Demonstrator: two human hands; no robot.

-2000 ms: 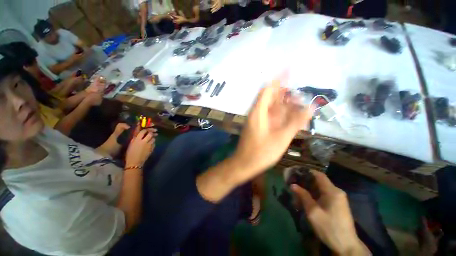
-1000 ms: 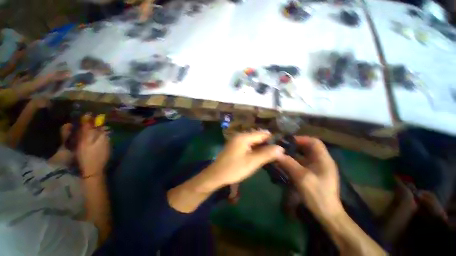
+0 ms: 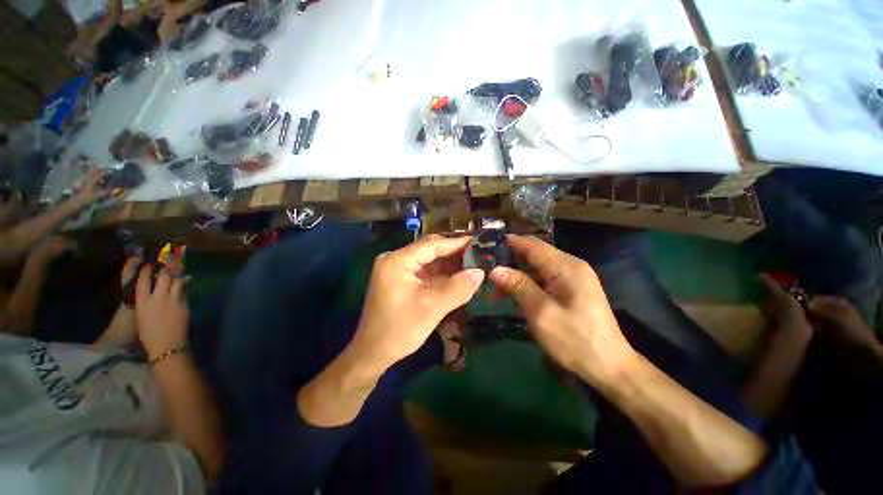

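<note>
A small black unit with a round end is held above my lap, just below the table's front edge. My left hand grips it from the left with thumb and fingers. My right hand grips it from the right. The two thumbs are close together at its lower side, and fingers hide much of the unit. A dark cable or bracket shows below the hands in shadow.
The white table bears bagged cable sets, a white cable, an upright black pen and dark sticks. A wooden tray and a blue-capped object are below its edge. People sit on both sides.
My left hand has come down from over the table to the unit, and both hands now hold it nearer the view's middle. The view has tilted downward.
</note>
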